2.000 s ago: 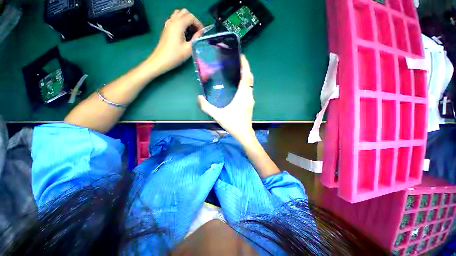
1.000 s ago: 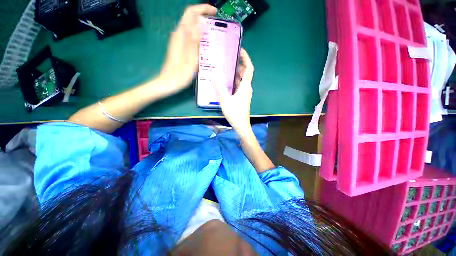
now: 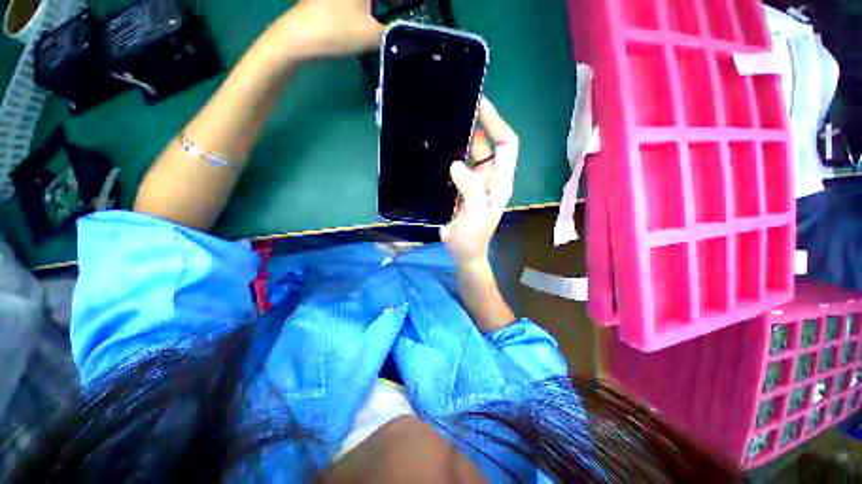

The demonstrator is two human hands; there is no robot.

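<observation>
A smartphone [image 3: 430,128] with a dark screen is held upright over the green mat. My right hand [image 3: 480,184] holds it at its lower right side, thumb near the edge. My left hand [image 3: 336,24] is at the top edge of the picture, left of the phone's top, over a black housing [image 3: 370,59] that is mostly hidden by hand and phone. Its fingertips are blurred, and I cannot tell what it holds. Another black housing with a green board [image 3: 61,189] lies at the far left.
Black units [image 3: 156,47] stand at the upper left, beside a strip of labels [image 3: 21,113] and a white roll. A pink divided tray [image 3: 662,184] with white tape overhangs the mat's right side. A second pink tray [image 3: 770,373] with boards is at lower right.
The phone's screen has gone from lit pink-white to dark. The phone appears larger and slightly lower right. My left hand has moved up and left, away from the phone's side. The whole view has shifted.
</observation>
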